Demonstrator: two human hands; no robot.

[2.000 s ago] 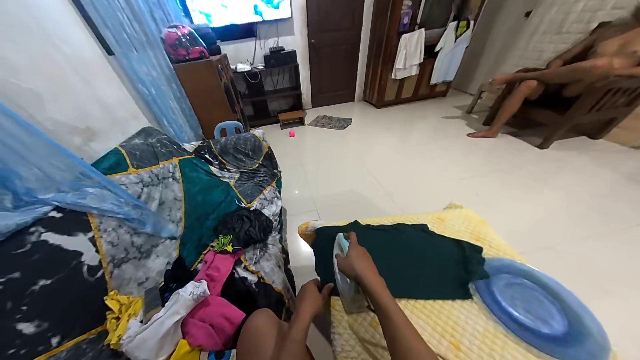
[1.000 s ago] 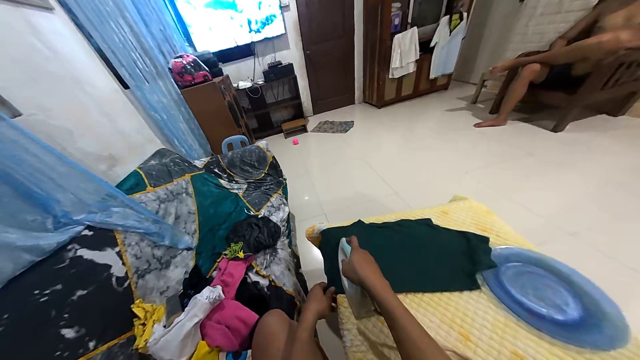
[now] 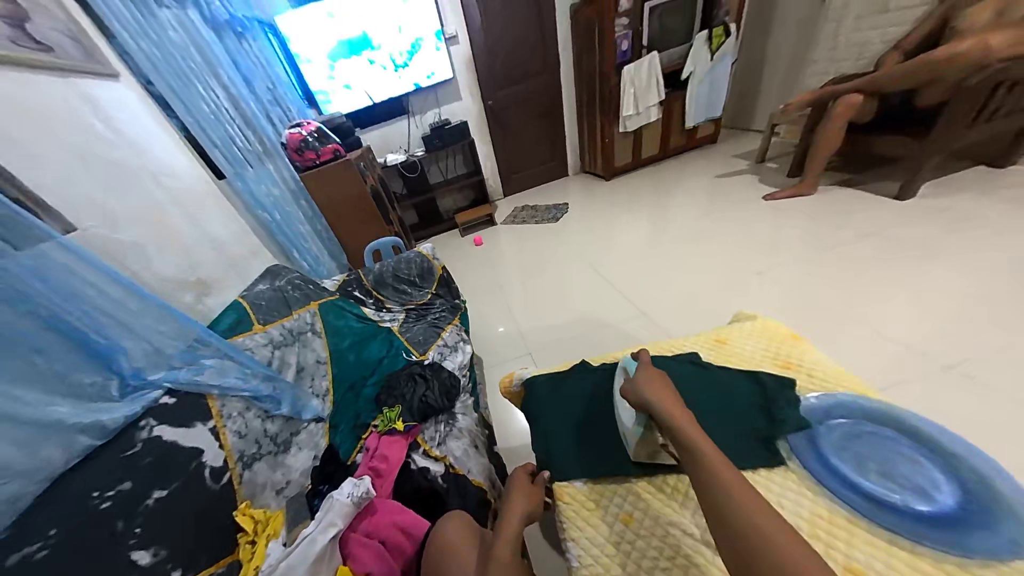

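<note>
A dark green cloth garment [image 3: 728, 408] lies spread on a yellow quilted pad [image 3: 632, 520]. My right hand [image 3: 652, 390] grips the handle of a clothes iron [image 3: 632, 424], whose pale body rests on the left-middle part of the garment. My left hand [image 3: 526, 492] is at the garment's near left corner, fingers bent; whether it pinches the fabric is hard to tell. Touching the garment's right end is a round blue translucent plastic basin or lid [image 3: 888, 464], on the pad's right side.
To the left, a patterned cover [image 3: 280, 368] drapes a sofa or bed bearing a pink garment [image 3: 384, 528], a white garment [image 3: 328, 528] and a black cloth [image 3: 420, 390]. Blue sheer curtain [image 3: 120, 320] hangs over it. A person [image 3: 832, 128] sits on a wooden chair at upper right.
The iron in my right hand has moved a little to the right over the green garment. My left hand stays near the same corner.
</note>
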